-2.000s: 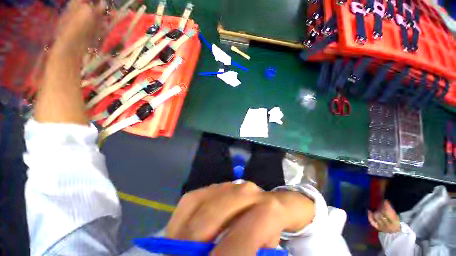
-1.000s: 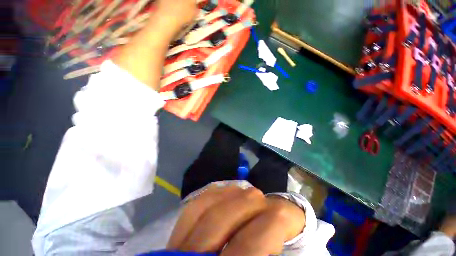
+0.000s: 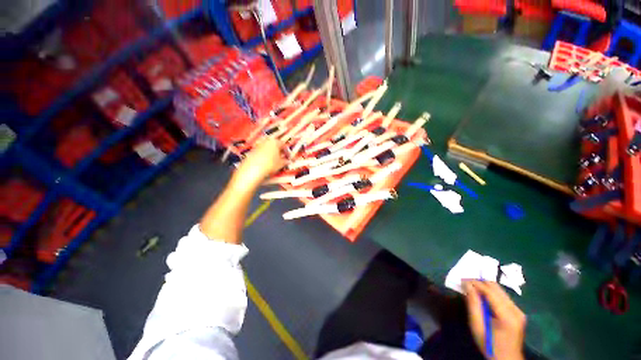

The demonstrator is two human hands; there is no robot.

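An orange-red tray (image 3: 351, 228) at the bench's left end holds rows of pale-strap watches (image 3: 346, 204) with small dark cases. My left hand (image 3: 264, 160) is over the tray's left side, among the strap ends. Its fingertips are blurred, so I cannot tell whether it holds a watch. My right hand (image 3: 500, 320) is at the bench's front edge and holds a blue stick tool (image 3: 486, 327). Its fingertips are at the lower edge of a flat white wipe (image 3: 472, 268). A smaller crumpled wipe (image 3: 512, 277) lies just right of it.
Blue sticks (image 3: 465, 188) with white wipes, a yellowish stick (image 3: 471, 173) and a blue round piece (image 3: 514, 211) lie further back. Red-handled scissors (image 3: 613, 295), clear plastic (image 3: 568, 267) and another orange-red tray (image 3: 625, 169) are at right. Racks with red bins (image 3: 60, 218) stand left.
The view has swung left and up, showing more of the tray and racks. My right hand has moved from near my lap to the wipe. My left hand remains over the tray.
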